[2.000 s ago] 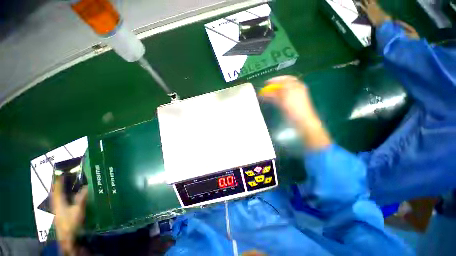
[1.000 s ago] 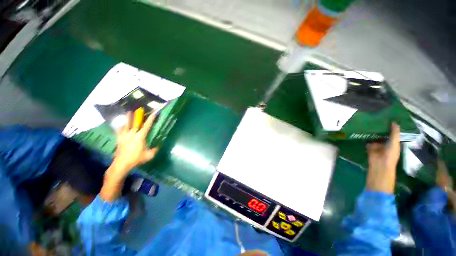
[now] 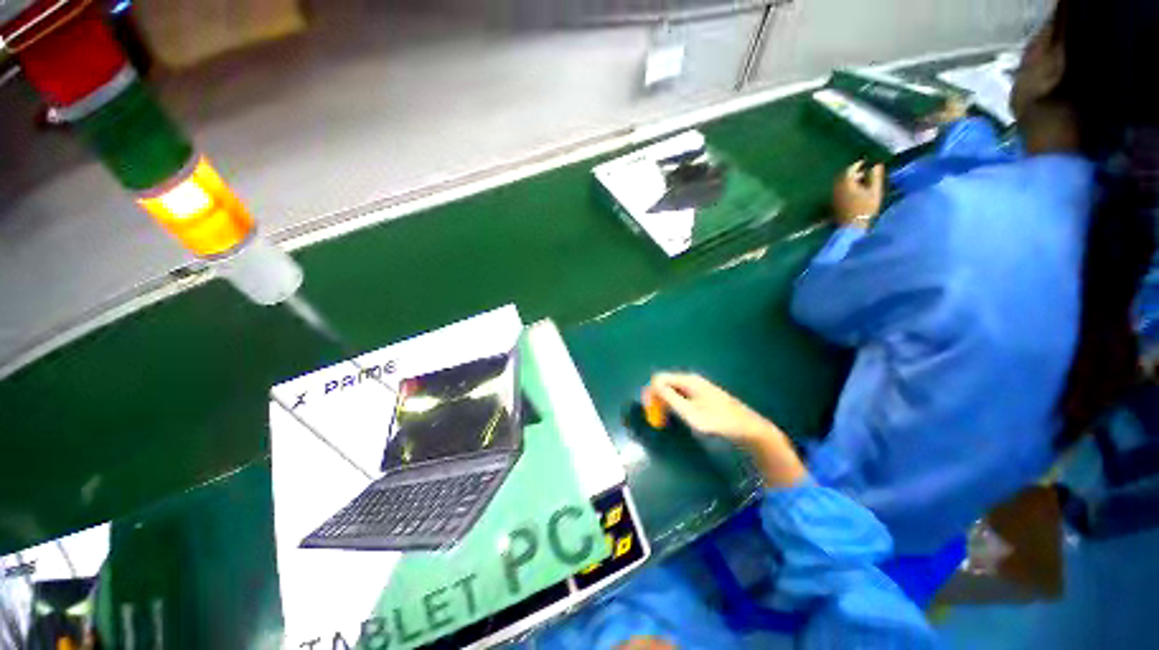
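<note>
A retail box [image 3: 420,470] with a tablet picture lies face up on the check-weighing scale. It covers most of the pan and the display; the yellow keys of the scale [image 3: 618,533] show at its lower right. My right hand [image 3: 712,413] is right of the box, over the bench, not touching it. Its fingers are loosely bent, with an orange cover on one fingertip, and it holds nothing. Of my left hand only a small orange patch, perhaps a covered fingertip, shows at the bottom left edge, by another retail box [image 3: 51,578] cut off by the frame.
A signal tower [image 3: 191,203] with its amber section lit leans in at upper left. Another retail box [image 3: 686,191] lies on the green conveyor [image 3: 420,273] behind. A person in a blue smock [image 3: 966,305] works at right, by an open green box [image 3: 883,108].
A retail box now lies on the scale, which was bare before. My right hand has let go of the box it was touching. My left hand has almost left the picture. The view has swung right.
</note>
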